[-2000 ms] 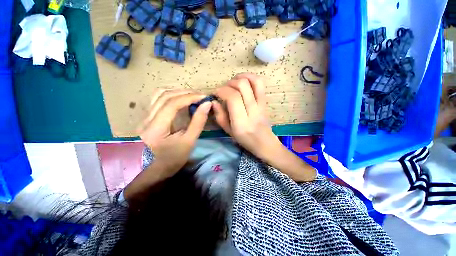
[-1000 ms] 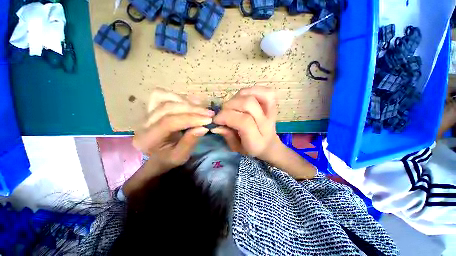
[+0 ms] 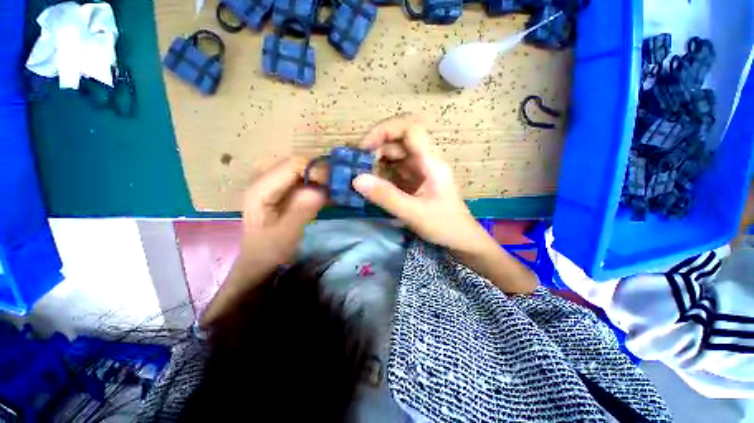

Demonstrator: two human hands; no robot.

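A navy-grey plaid mini fabric bag (image 3: 348, 175) is held above the near edge of the tan cardboard board (image 3: 273, 116). My right hand (image 3: 417, 178) grips its body, with the thumb on its plaid face. My left hand (image 3: 281, 206) is at its left side, by the dark loop handle (image 3: 314, 172); the fingers are blurred, and I cannot tell how firmly they hold it. The white glue bottle (image 3: 467, 64) lies on the board, its thin nozzle pointing up and right. A loose black loop handle (image 3: 539, 112) lies at the board's right.
More plaid bags (image 3: 289, 58) lie along the board's far side. A blue bin (image 3: 579, 165) with many bags stands right, another blue bin (image 3: 16, 165) at far left. A crumpled white cloth (image 3: 74, 43) lies on the green tabletop (image 3: 107, 173). A person's white striped sleeve (image 3: 686, 314) is at lower right.
The bag, earlier mostly hidden between my fingertips, now shows its plaid face and loop. My left hand has drawn slightly back from my right. The view has shifted a little.
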